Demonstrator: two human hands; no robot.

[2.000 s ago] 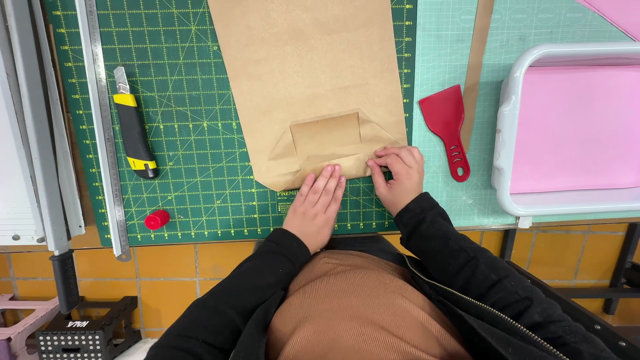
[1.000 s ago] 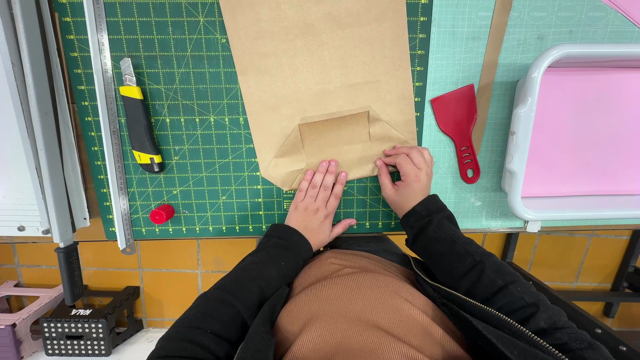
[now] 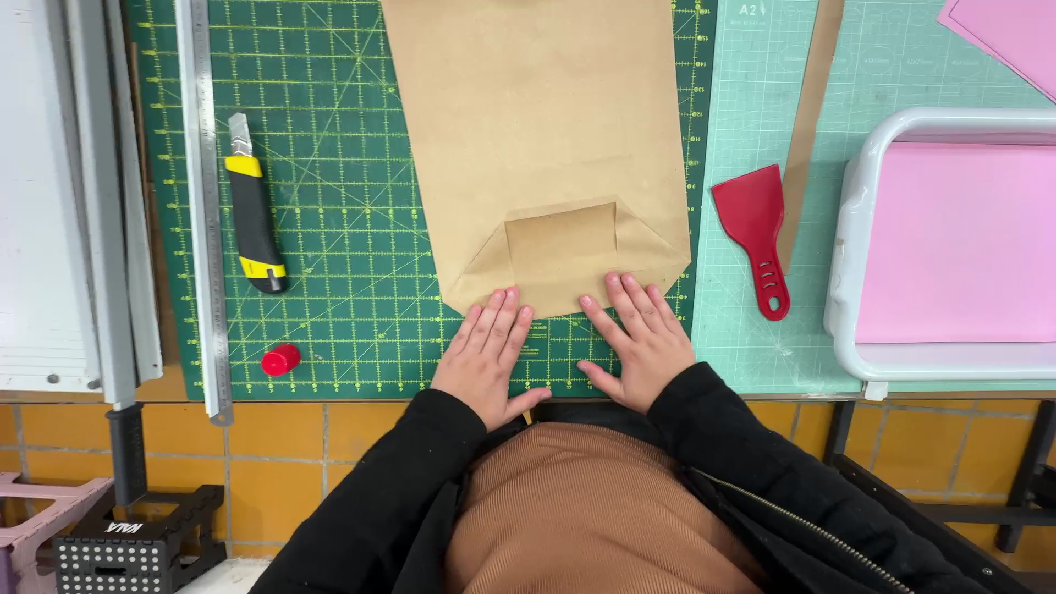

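A brown kraft paper bag (image 3: 536, 107) lies flat on the green cutting mat (image 3: 330, 206), its folded bottom toward me. That end shows a rectangular flap with slanted folds at both sides. My left hand (image 3: 487, 355) rests palm down, fingertips on the near edge at the left of the fold. Flat and with spread fingers, my right hand (image 3: 639, 342) touches the same edge farther right. Neither hand grips anything. Left of the bag lies a black and yellow snap-off utility knife (image 3: 256, 214) with its blade out. A red cap (image 3: 280, 360) sits nearer the table edge.
Metal rulers (image 3: 202, 206) run along the mat's left side, beside a paper trimmer (image 3: 103, 206). At right are a red plastic scraper (image 3: 757, 223), a brown strip (image 3: 813, 107), a pale green mat (image 3: 742, 346) and a white tray (image 3: 850, 247) holding pink sheets. Folding stools (image 3: 115, 553) stand below.
My right hand has let go of the bag's near edge, which it was pinching, and now lies flat with its fingers spread. My left hand has shifted slightly left along the edge.
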